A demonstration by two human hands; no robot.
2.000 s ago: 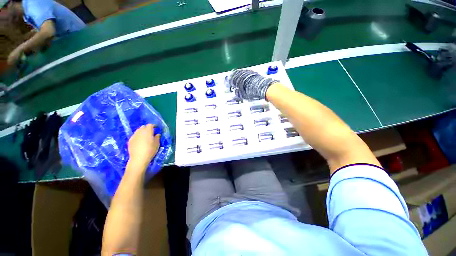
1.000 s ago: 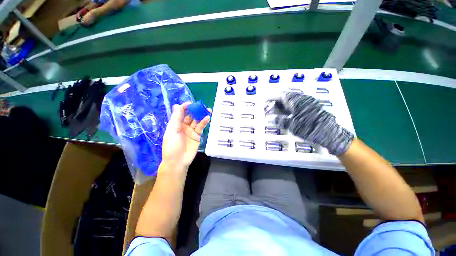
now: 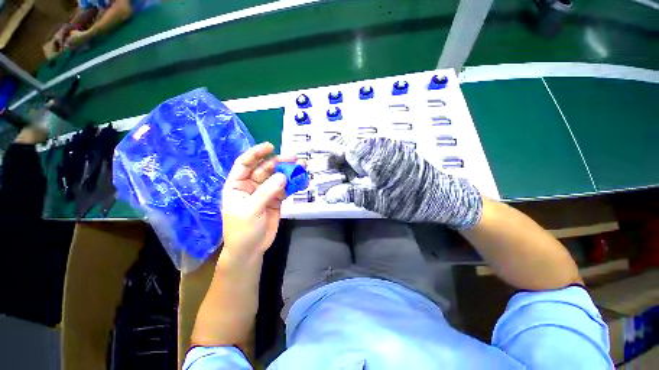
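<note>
My bare left hand (image 3: 253,191) holds a blue rubber sleeve (image 3: 293,178) between thumb and fingers, its opening facing my right hand. My right hand (image 3: 394,181), in a grey-black knit glove, holds a small silver motor (image 3: 326,181) close to the sleeve; its fingertips partly hide it. Both hands are over the near left part of the white foam tray (image 3: 477,170). Several motors with blue sleeves (image 3: 366,92) stand in the tray's back rows. Bare grey U-shaped parts lie in other pockets.
A clear bag of blue sleeves (image 3: 181,162) lies left of the tray, with black parts (image 3: 85,170) beyond it. An open carton (image 3: 97,289) stands below the bench edge. A grey post (image 3: 464,36) rises behind the tray. Other people's hands show at far left.
My left hand has brought the blue sleeve from the bag side to the tray's near left. My right hand has moved left from the tray's middle with the motor, close to the sleeve.
</note>
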